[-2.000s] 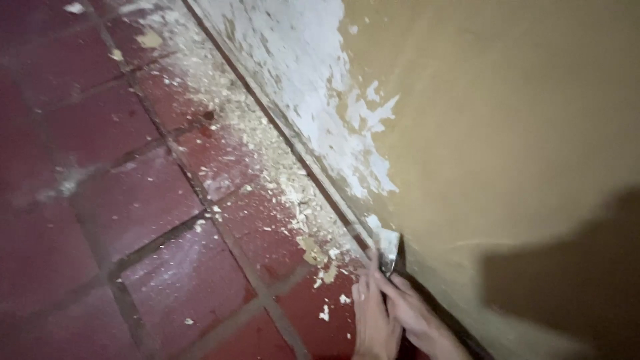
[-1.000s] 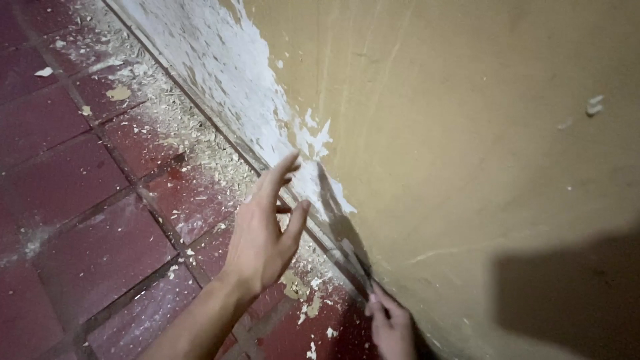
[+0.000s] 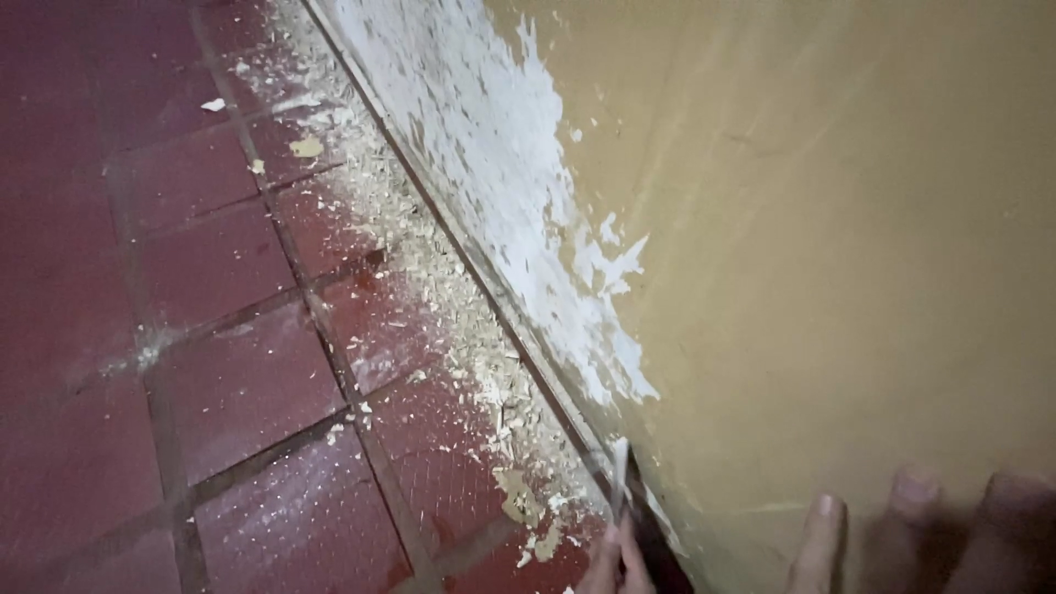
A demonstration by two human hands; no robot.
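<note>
Pinched in the fingers of my left hand at the bottom edge is a narrow scraper, blurred, seen nearly edge-on. Its tip meets the foot of the yellow painted wall, just above the baseboard edge. My right hand shows only as spread, blurred fingers at the lower right, in front of the wall; whether they touch it cannot be told. A ragged white patch of exposed wall runs along the baseboard, its lower tip above the scraper.
Pale paint flakes and dust lie in a band on the dark red floor tiles beside the baseboard. Larger yellowish chips lie near my left hand, others farther up. A dark shadow falls on the wall's foot by the scraper.
The scraper, in my right hand one second ago, is now in my left. My left hand has come down from over the baseboard; my right hand has moved right, its fingers spread.
</note>
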